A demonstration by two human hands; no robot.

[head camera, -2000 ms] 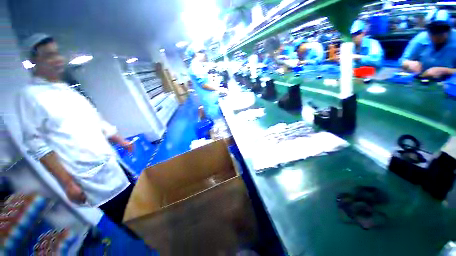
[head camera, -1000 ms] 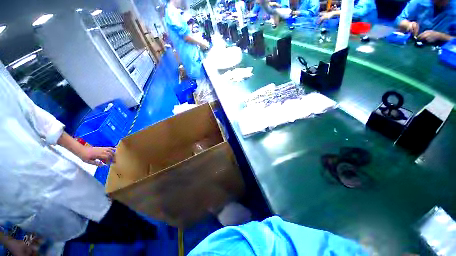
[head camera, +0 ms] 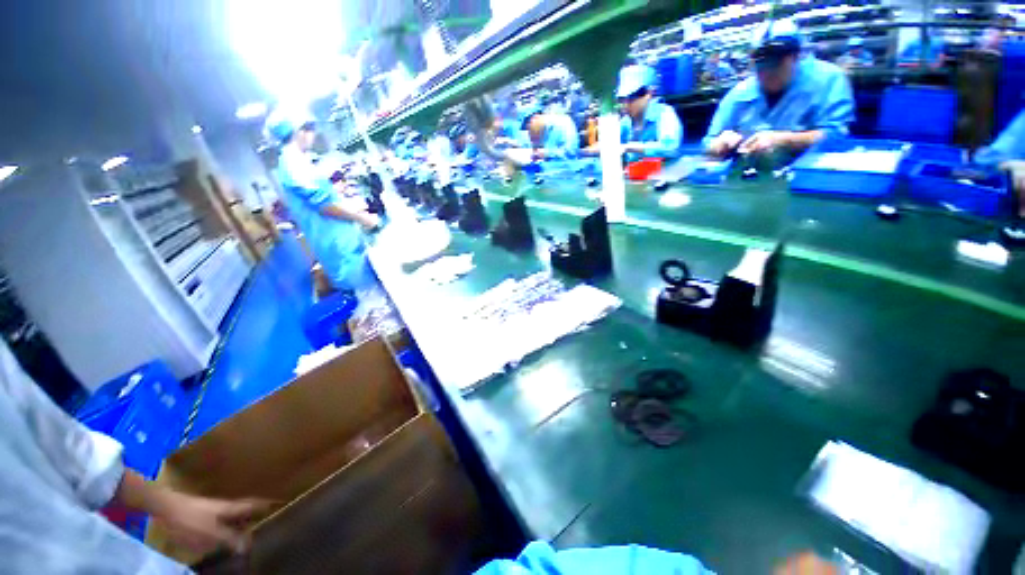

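A loose pile of thin black coiled rings (head camera: 652, 409) lies on the green bench. A stack of white bags (head camera: 897, 508) lies to its right, near the bottom edge. My left hand (head camera: 809, 565) is a small blurred patch cut off by the bottom edge, just below the white stack, beyond a blue sleeve; its fingers and any hold cannot be made out. Something shiny and clear shows beside it. My right hand is not in view. An open black gift box (head camera: 715, 310) with a round black part stands behind the pile.
A large open carton (head camera: 348, 483) stands at the bench's left edge, with a person's hand (head camera: 208, 519) at its rim. Bulk parts lie on a white sheet (head camera: 540, 337). Another black box (head camera: 976, 421) is at right. Workers and blue trays (head camera: 851, 169) are opposite.
The view has swung right, bringing the white bag stack and another black box fully into view. The blue sleeve has dropped lower in the picture. The standing person's hand is now at the carton's rim.
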